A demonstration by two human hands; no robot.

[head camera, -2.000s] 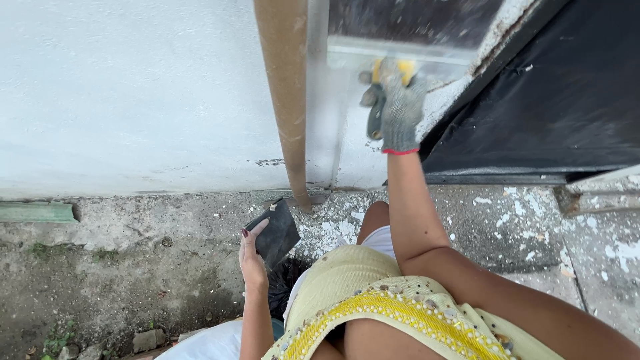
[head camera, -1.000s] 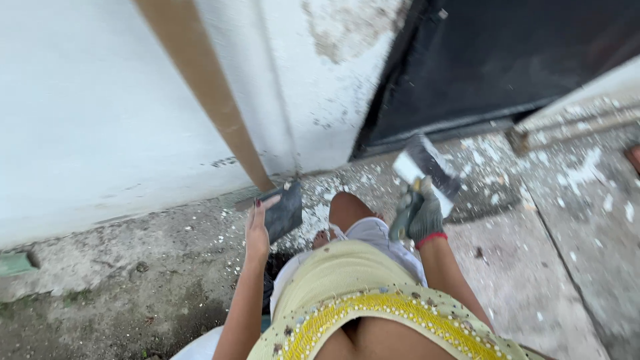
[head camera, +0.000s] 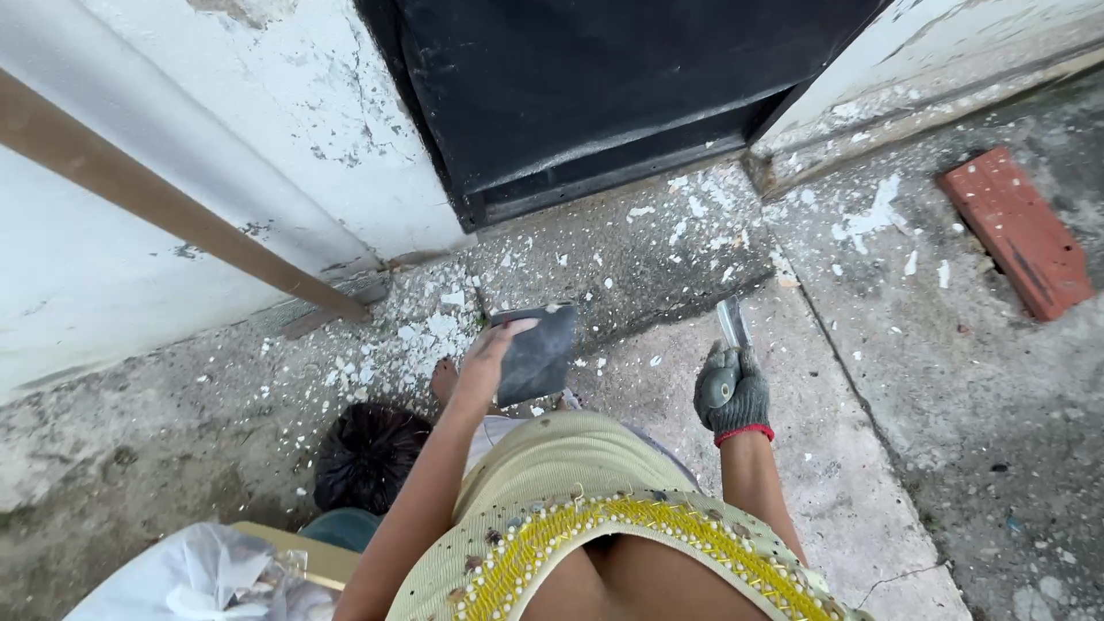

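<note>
My bare left hand [head camera: 493,358] holds a flat dark grey sheet [head camera: 539,358], its thumb across the upper face; a small pale lump lies at the sheet's top edge. On my right hand [head camera: 731,392] is a grey knit glove with a red cuff. Its fingers are closed round the grey handle of a scraper [head camera: 734,324], whose pale metal blade points away from me and is seen nearly edge-on. The two hands are apart, both in front of my body above the concrete ground. White paint flakes [head camera: 431,336] lie beyond and left of the sheet.
A brown pole [head camera: 190,216] leans near the peeling white wall [head camera: 302,112]. Ahead is a black door panel [head camera: 621,78] above a concrete step [head camera: 621,250]. A reddish slab [head camera: 1018,233] lies at right. At lower left are a black plastic bag [head camera: 371,457] and a whitish plastic bag [head camera: 198,578].
My right hand has come down from the wall with the scraper, then moved out to the right of the sheet, turning the blade edge-on. The view has swung right. My left hand keeps the sheet.
</note>
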